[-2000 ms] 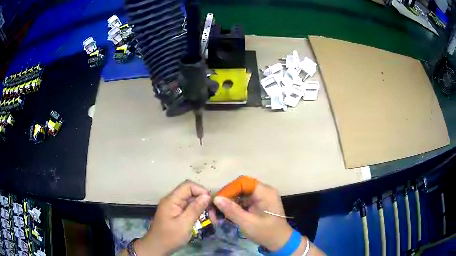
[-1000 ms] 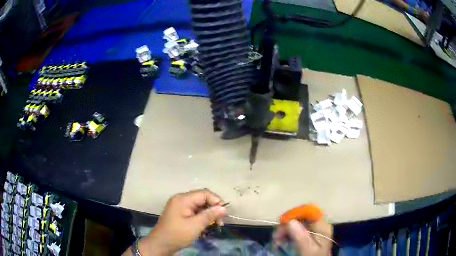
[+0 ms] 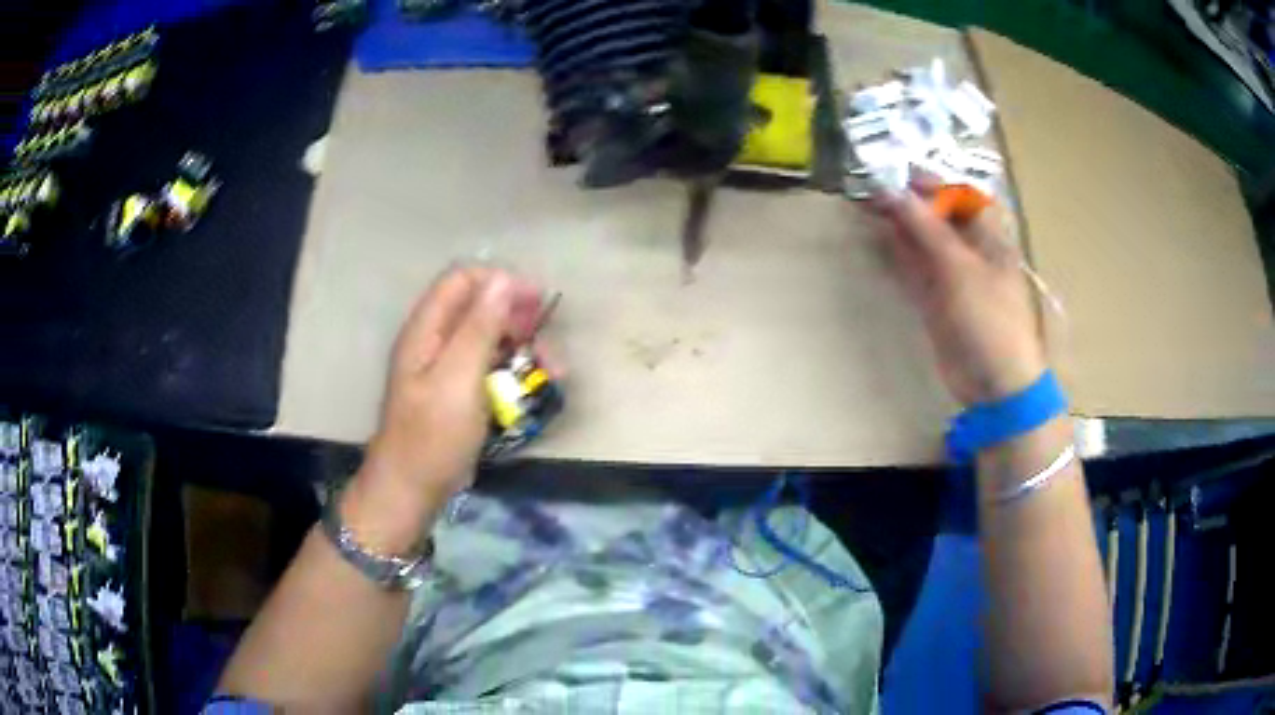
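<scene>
My left hand (image 3: 450, 366) is over the left part of the beige board, holding a green and yellow circuit board (image 3: 520, 400) with dark lead wires (image 3: 547, 316) at its fingertips. My right hand (image 3: 965, 286), with an orange finger cot (image 3: 959, 203) and blue wrist strap (image 3: 1010, 415), is at the front edge of the pile of white plug covers (image 3: 923, 123). Its fingertips touch or overlap the pile; blur hides whether they grip a cover. Thin solder wire (image 3: 1043, 291) trails from this hand. The soldering iron (image 3: 695, 226) points tip-down between the hands.
A black ribbed hose (image 3: 608, 77) and yellow sponge (image 3: 780, 123) stand by the iron. Solder scraps (image 3: 654, 349) lie below the tip. Waiting boards (image 3: 87, 95) are on the black mat, left. A tray of units (image 3: 59, 559) is lower left. Brown cardboard (image 3: 1119, 238) lies right.
My left hand has moved forward over the board with the circuit board. My right hand has moved forward and right to the white covers. The camera view has tilted down.
</scene>
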